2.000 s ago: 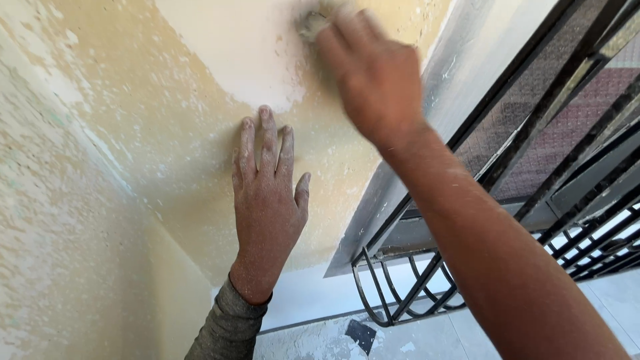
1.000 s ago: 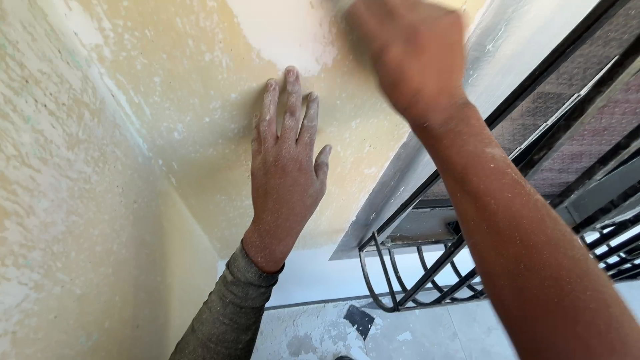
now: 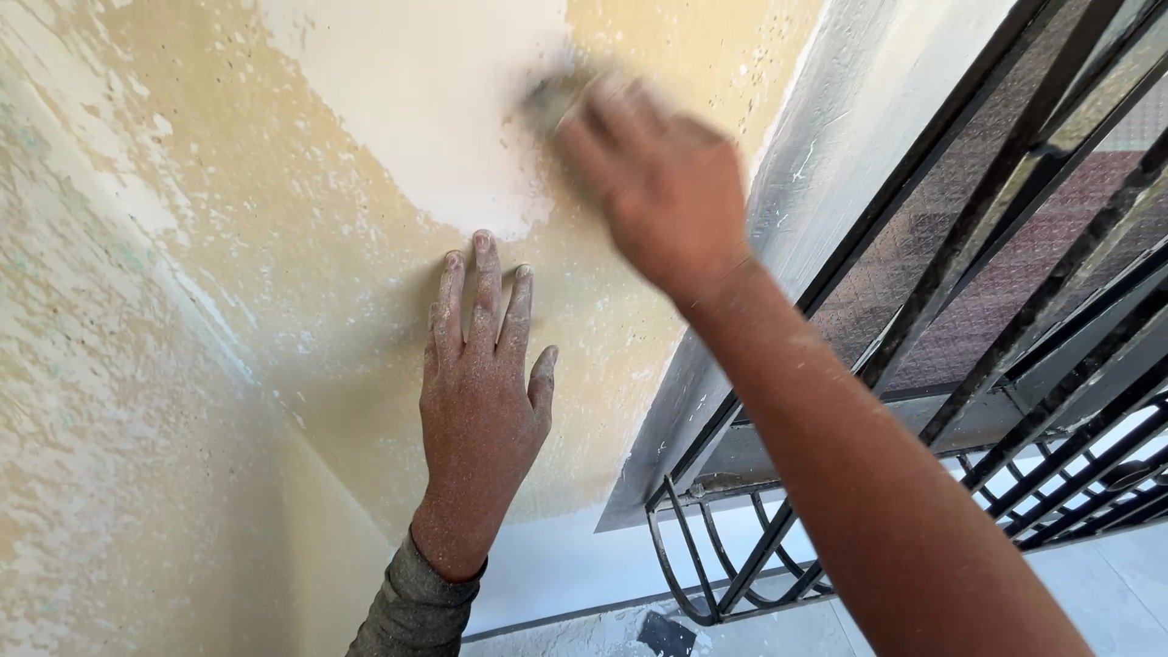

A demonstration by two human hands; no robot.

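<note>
My left hand [image 3: 484,383], dusty and bare, lies with its palm toward the patchy yellow wall [image 3: 602,365], fingers up and spread a little, nothing in it. Its fingertips reach the lower edge of a smooth whitish patch [image 3: 411,119]. Up and to the right, my right hand [image 3: 648,164] is blurred and closed around a small greyish pad [image 3: 552,100], which is against the wall where the whitish patch meets the yellow. What kind of pad it is cannot be told from the blur.
A second mottled wall [image 3: 109,411] meets this one at a corner on the left. On the right are a grey painted border [image 3: 666,429], a black metal window grille [image 3: 1004,210] and textured glass. Below, a dark scrap [image 3: 666,634] lies on the dusty tiled floor [image 3: 785,634].
My right hand, with the pad, has changed position over the upper wall and shows blur in all frames. My left hand remains flat on the wall with its fingers apart.
</note>
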